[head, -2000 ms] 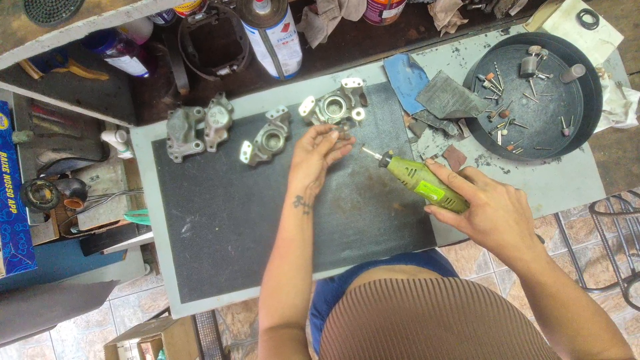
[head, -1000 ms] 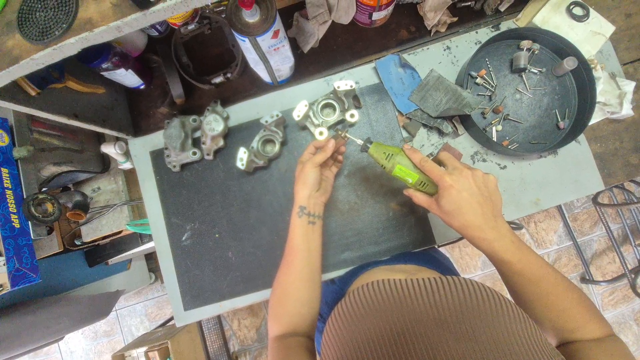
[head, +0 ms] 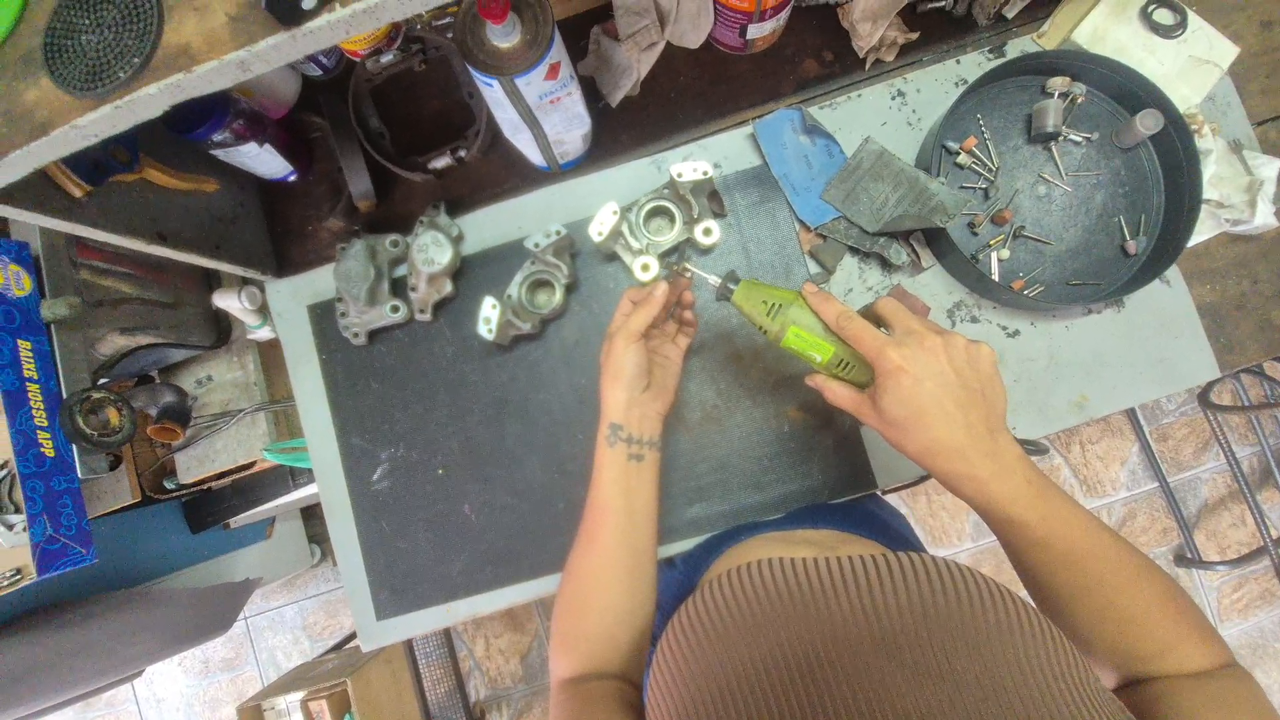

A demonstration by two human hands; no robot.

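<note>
My right hand (head: 915, 375) grips a green rotary tool (head: 800, 330), its bit pointing left at my left fingertips. Between those fingertips my left hand (head: 648, 345) pinches a small part, too hidden by the fingers to name. Just beyond the fingertips lies a metal caliper half (head: 658, 222) with a round bore. To its left on the black mat (head: 480, 450) is a smaller caliper half (head: 540, 292). Two duller grey caliper pieces (head: 370, 285) (head: 433, 262) lie side by side at the mat's upper left corner.
A round black tray (head: 1190, 215) with several rotary bits stands at the right. Sandpaper sheets (head: 800, 165) (head: 890, 190) overlap beside it. Behind the mat stand a white can (head: 540, 110) and a metal ring clamp (head: 365, 130). A shelf edge (head: 190, 100) juts in at upper left.
The rotary tool and my right hand have moved left, toward my left fingertips, since the earliest frame. The caliper pieces lie where they were on the mat.
</note>
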